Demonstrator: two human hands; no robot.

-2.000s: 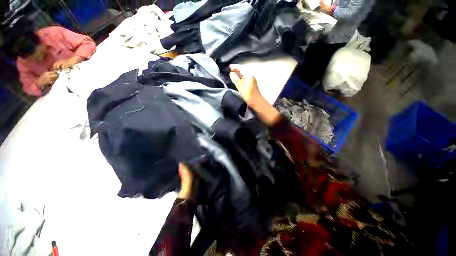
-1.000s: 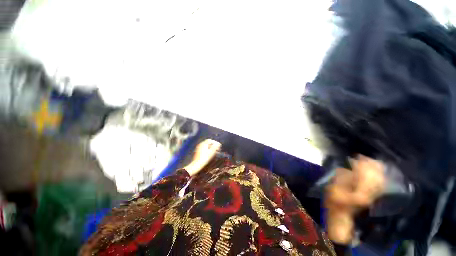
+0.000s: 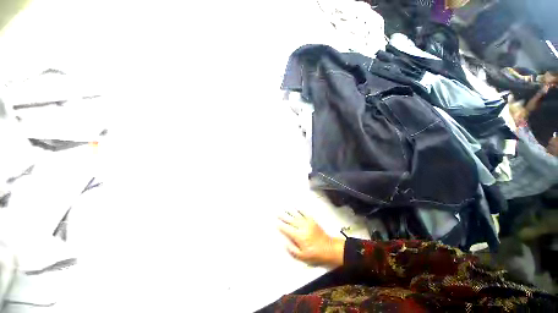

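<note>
My right hand (image 3: pixel 311 240) reaches in from the lower right. It is empty, with its fingers apart, over the white table (image 3: pixel 202 177) near its edge. A dark denim garment with pale stitching (image 3: pixel 367 140) lies in a heap on the table, above and to the right of the hand, and does not touch it. Pale blue-grey cloth (image 3: pixel 456 95) shows between its dark folds. My left hand is not in view.
Grey and white cloth pieces (image 3: pixel 55 144) lie at the left, washed out by glare. A pale cloth heap (image 3: pixel 355 27) sits behind the dark garment. Part of another person's arm (image 3: pixel 538 95) shows at the right edge.
The view has swung from the table edge and floor back over the table. The dark garment, held two seconds ago, now lies with no hand of mine on it. Only one hand remains in view.
</note>
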